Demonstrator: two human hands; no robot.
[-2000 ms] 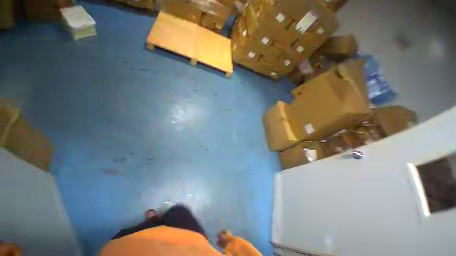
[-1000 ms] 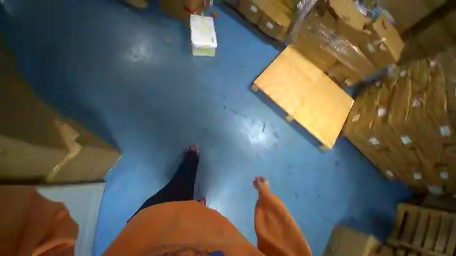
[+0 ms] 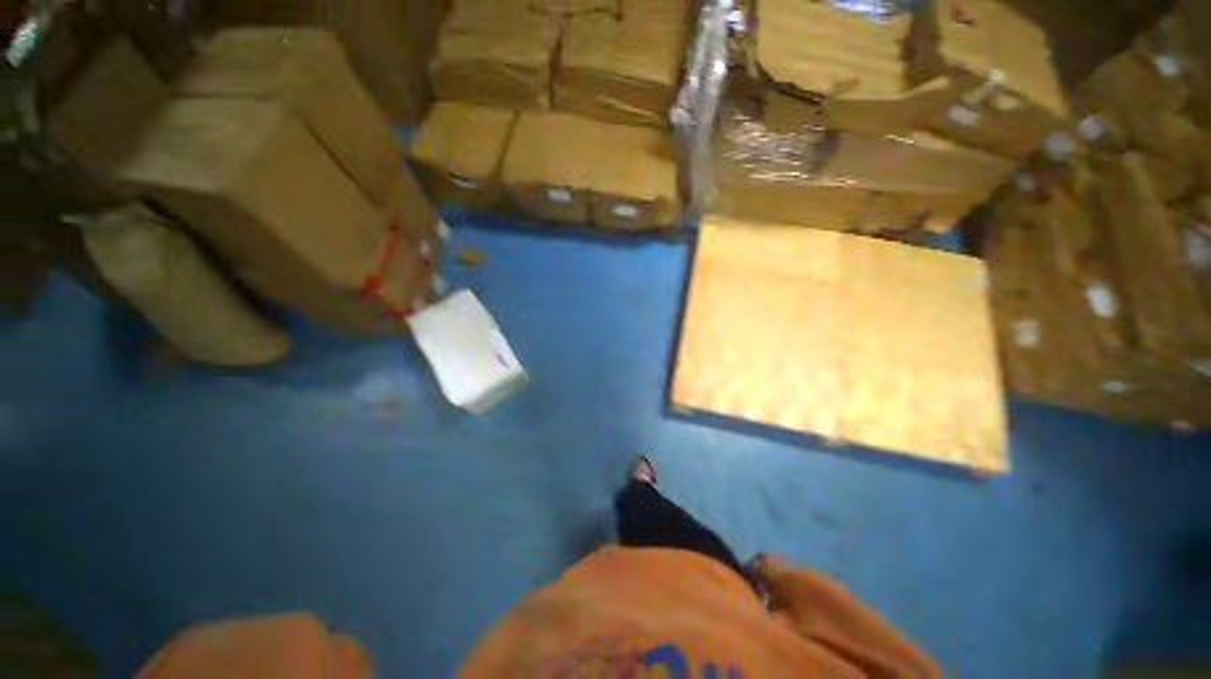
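Nearest in front of me, a wooden pallet [image 3: 839, 348] with a flat pale top lies on the blue floor, right of centre. A white pack [image 3: 465, 348] lies on the floor left of centre, close to a brown carton with red tape. My right hand [image 3: 758, 568] is small and blurred at the end of its orange sleeve, beside my dark trouser leg; whether it holds anything does not show. My left hand is out of the picture; only an orange sleeve shows at the bottom left.
Large brown cartons [image 3: 252, 173] stand at the left, with a brown rounded bundle [image 3: 186, 292] leaning by them. Stacked cartons [image 3: 591, 153] line the back. Film-wrapped cartons [image 3: 850, 166] stand behind the pallet. More labelled cartons [image 3: 1116, 285] are piled at the right.
The view has moved through the doorway and turned right, then left. The pallet and white pack are nearer and lower. The white doors have left view. My right hand has moved close to my leg.
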